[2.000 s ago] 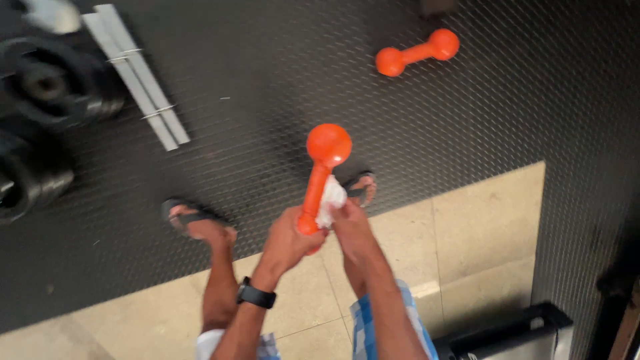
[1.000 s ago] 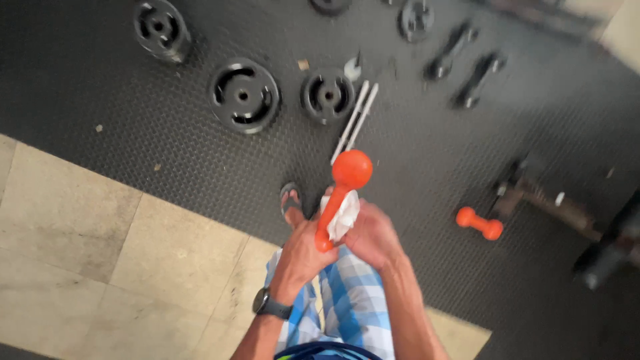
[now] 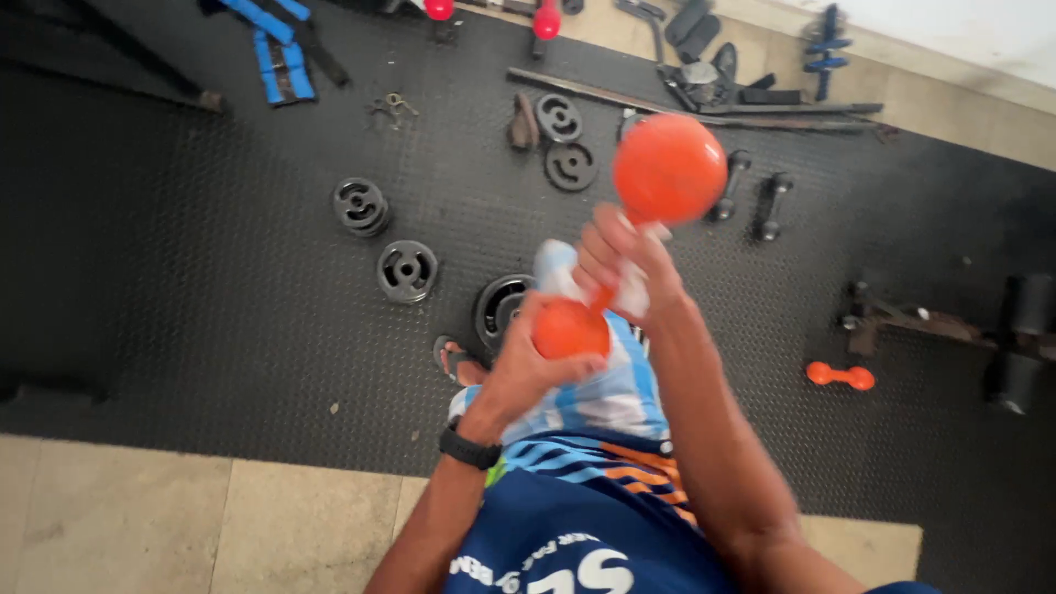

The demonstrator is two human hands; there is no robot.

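Note:
An orange dumbbell (image 3: pixel 670 169) with round ends is held up in front of my body, tilted from lower left to upper right. My left hand (image 3: pixel 528 355), with a black watch on its wrist, cups the lower round end. My right hand (image 3: pixel 627 260) is wrapped around the handle just below the upper end, with a white cloth (image 3: pixel 634 289) pressed between palm and handle. Part of the handle is hidden by the fingers, and the hands are slightly blurred.
Black weight plates (image 3: pixel 407 271) lie in several piles on the black rubber mat (image 3: pixel 247 330). A second orange dumbbell (image 3: pixel 840 375) lies at the right near a metal bench frame (image 3: pixel 924 322). Black dumbbells (image 3: pixel 774 206), a long bar (image 3: pixel 577 87) and blue ankle weights (image 3: pixel 280 66) lie farther off.
My right hand has moved up the handle with the cloth, toward the upper end. My left hand now cups the lower end. The view has turned and shows more floor.

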